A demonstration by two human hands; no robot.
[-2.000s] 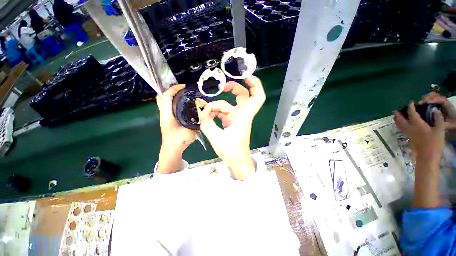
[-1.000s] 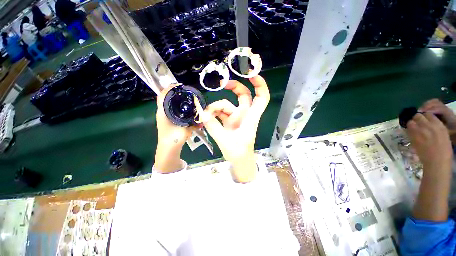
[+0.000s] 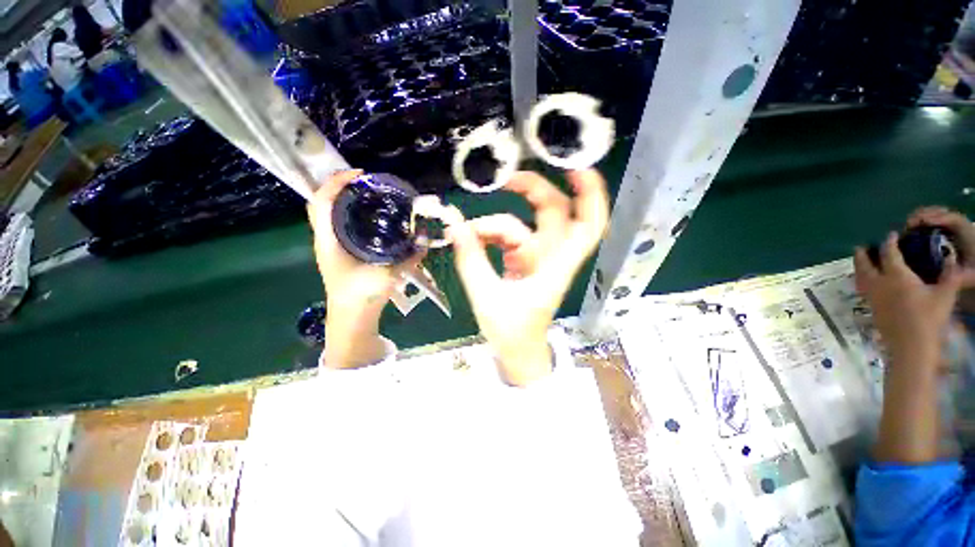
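My left hand holds a black cylindrical part with its dark open end facing me. A pale die-cut strip sticks out below the part, beside that hand. My right hand pinches a small pale ring between thumb and index finger at the part's right rim; whether they touch is unclear. Two larger pale rings, one smaller and one bigger, hang on the raised fingers of my right hand, slightly blurred.
A white spotted post slants up on the right. A green belt carries another black part and a pale scrap. Black trays stand beyond. Perforated sheets lie left. A neighbour's hands hold a black part above printed paper.
The small ring has moved off the part's opening to its right rim. My right hand and its hanging rings have shifted right, my left hand slightly left. Parts on the belt have moved right.
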